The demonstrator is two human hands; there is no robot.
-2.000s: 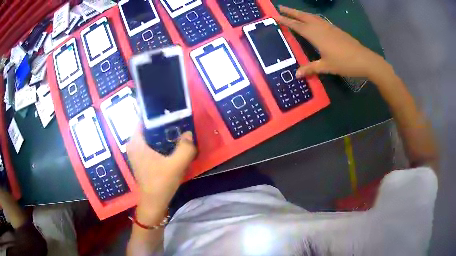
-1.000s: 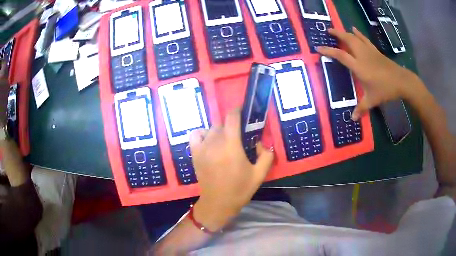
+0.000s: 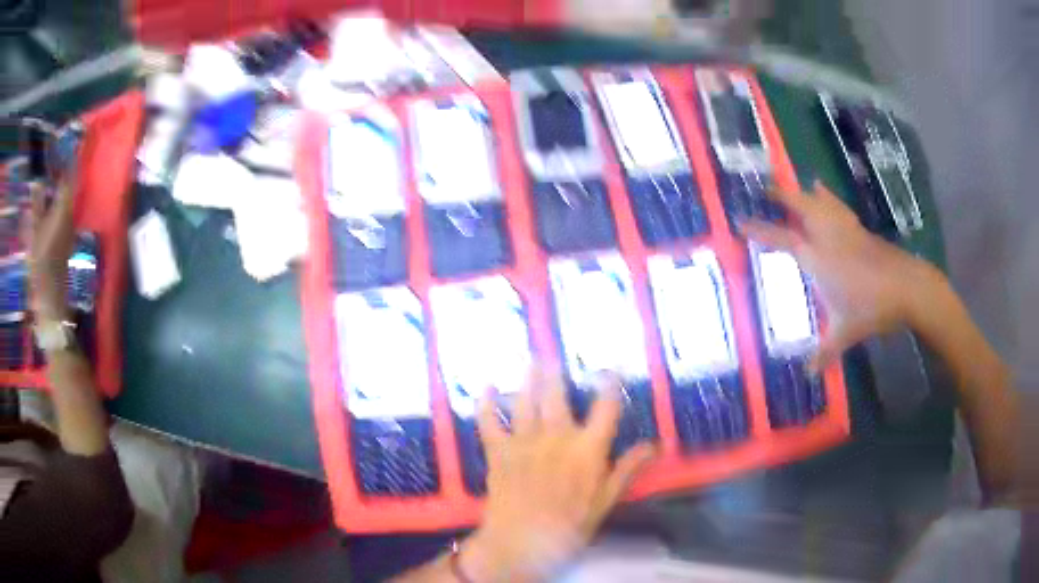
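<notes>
The picture is blurred. A red phone tray (image 3: 393, 515) holds two rows of keypad phones. All near-row screens are lit white, including the middle phone (image 3: 598, 325) and the right-end phone (image 3: 786, 302). In the far row, the middle phone (image 3: 561, 125) and right-end phone (image 3: 733, 123) have dark screens; the others are lit. My left hand (image 3: 547, 461) is spread, palm down, over the near row's lower keypads, hiding parts of them. My right hand (image 3: 843, 273) has its fingers apart at the tray's right edge, thumb by the right-end near phone. Neither hand holds anything.
White batteries lie in a loose pile (image 3: 268, 211) left of and behind the tray, with a blue battery (image 3: 226, 121) among them. Spare phones (image 3: 889, 165) and a dark slab (image 3: 900, 370) lie at right. Another person's arm (image 3: 71, 353) reaches over another red tray (image 3: 112, 228) at left.
The phone from my left hand now lies in the near row's middle slot, lit, and that hand has opened. The right-end near phone's screen has turned from dark to white. The view has shifted.
</notes>
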